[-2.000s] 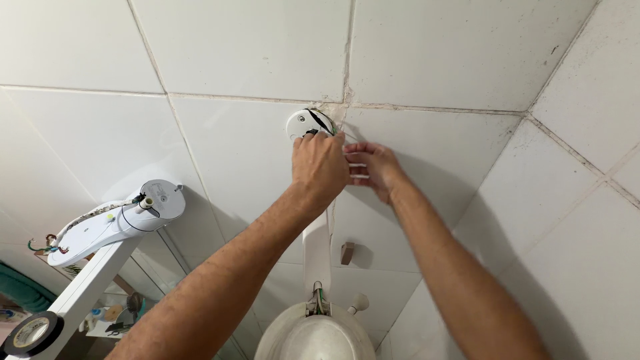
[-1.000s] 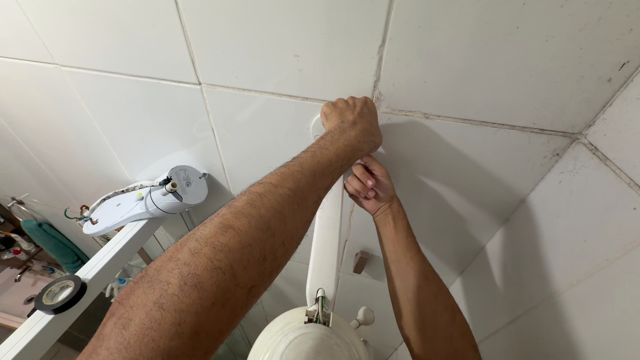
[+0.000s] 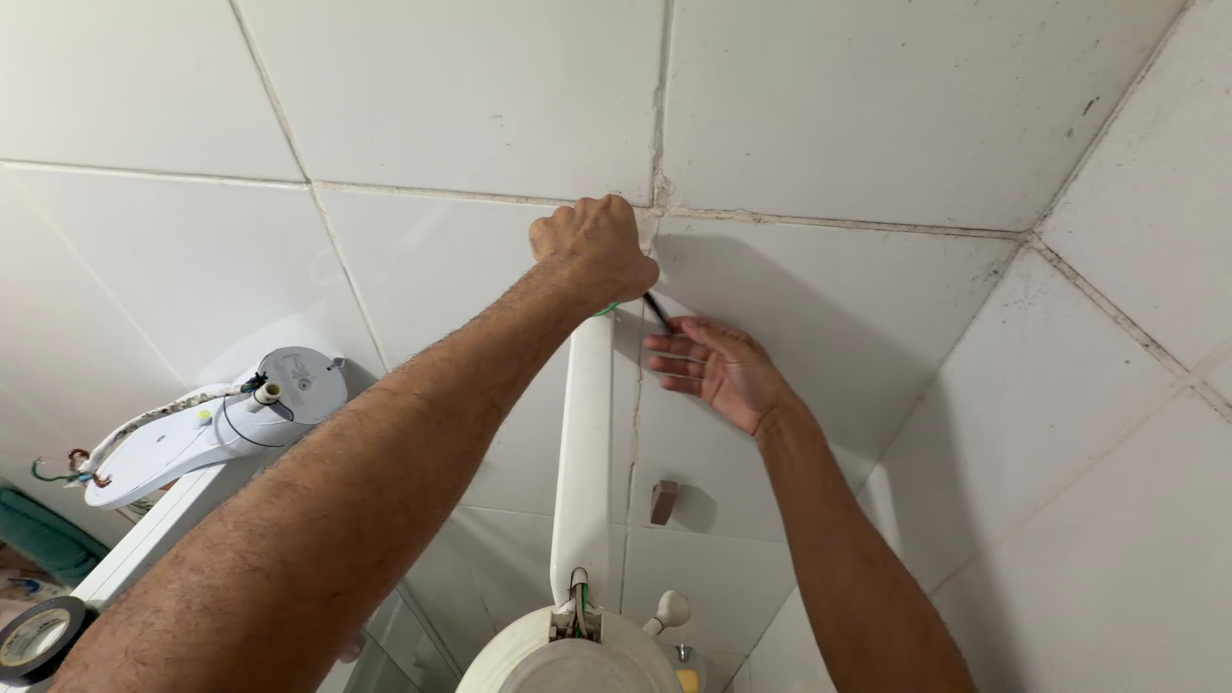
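Observation:
My left hand (image 3: 595,252) is curled tight at the tiled wall, over the top end of a white shower arm (image 3: 584,452). It hides the round white fitting there, and whatever lies under the fingers. A thin black object (image 3: 656,310), blurred, runs from beneath it down to my right hand (image 3: 717,371). The right hand's fingertips are at its lower end, the other fingers spread; whether they pinch it cannot be told. A bit of green wire (image 3: 606,309) shows below the left wrist. Lower down, wires (image 3: 580,611) emerge where the arm meets the round shower head (image 3: 510,650).
At left, a white fixture part (image 3: 164,448) with a grey disc and loose wires rests on a white frame rail (image 3: 178,520). A roll of black tape (image 3: 43,637) sits on the rail's lower end. A small brown block (image 3: 664,502) projects from the wall, near the corner.
My right hand has moved a little away from the left, and its fingers have spread. The round white fitting seen two seconds ago is now covered by my left hand.

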